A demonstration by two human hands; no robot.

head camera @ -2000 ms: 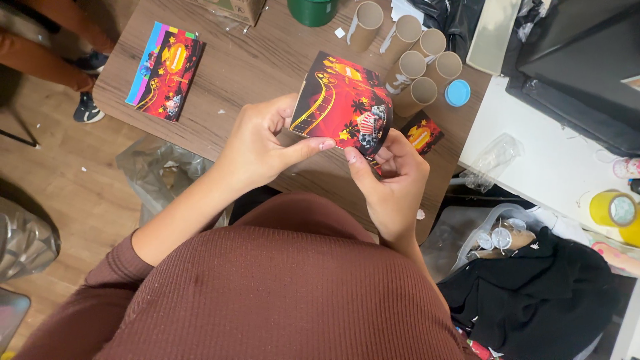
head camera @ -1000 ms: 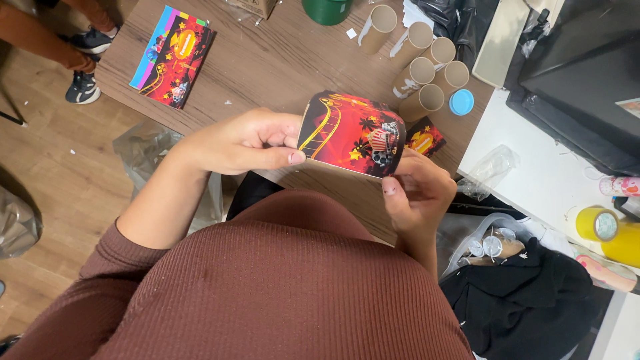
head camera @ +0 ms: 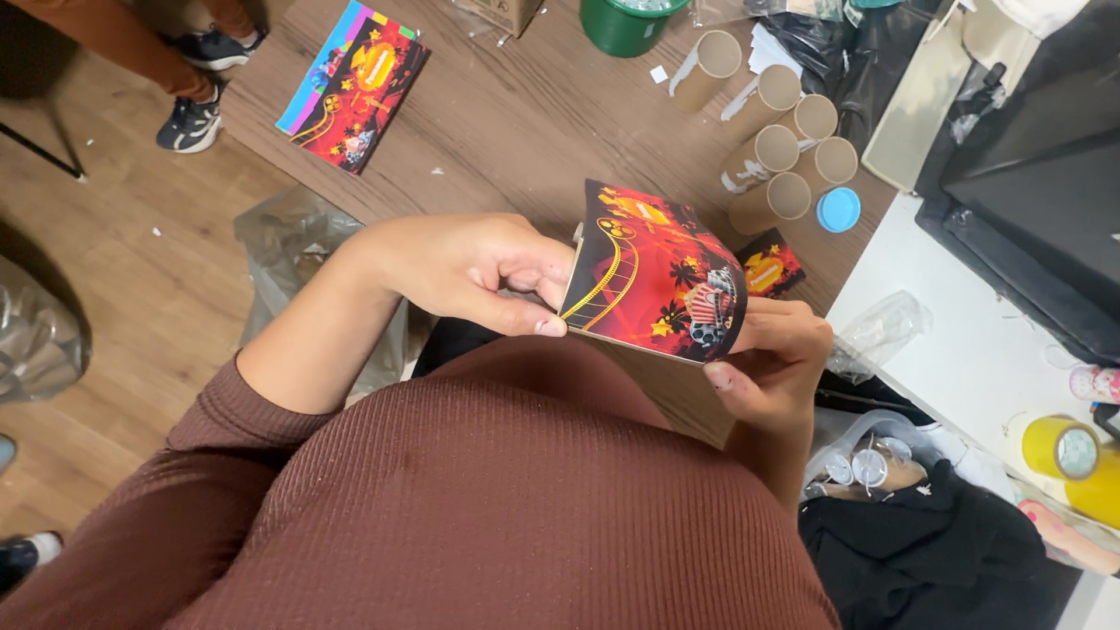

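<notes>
A printed card sheet, red and black with a film-reel and popcorn design, is held curved between my two hands, above the near edge of the wooden table. My left hand pinches its left edge, thumb at the lower corner and the other fingers partly behind it. My right hand grips its right end, the thumb at the lower edge and some fingers hidden behind the card. A smaller piece with a similar print lies on the table just beyond my right hand.
Several cardboard tubes stand at the table's right, beside a blue lid. Printed cards lie at upper left, a green bucket at the back. Plastic bags, a bin with black cloth and yellow tape rolls surround the table. A person's shoes show at left.
Two seconds ago both hands held the card more tilted, with both thumbs close together at its lower edge. The thumbs are now farther apart, at its lower corners, and its printed face shows more broadly.
</notes>
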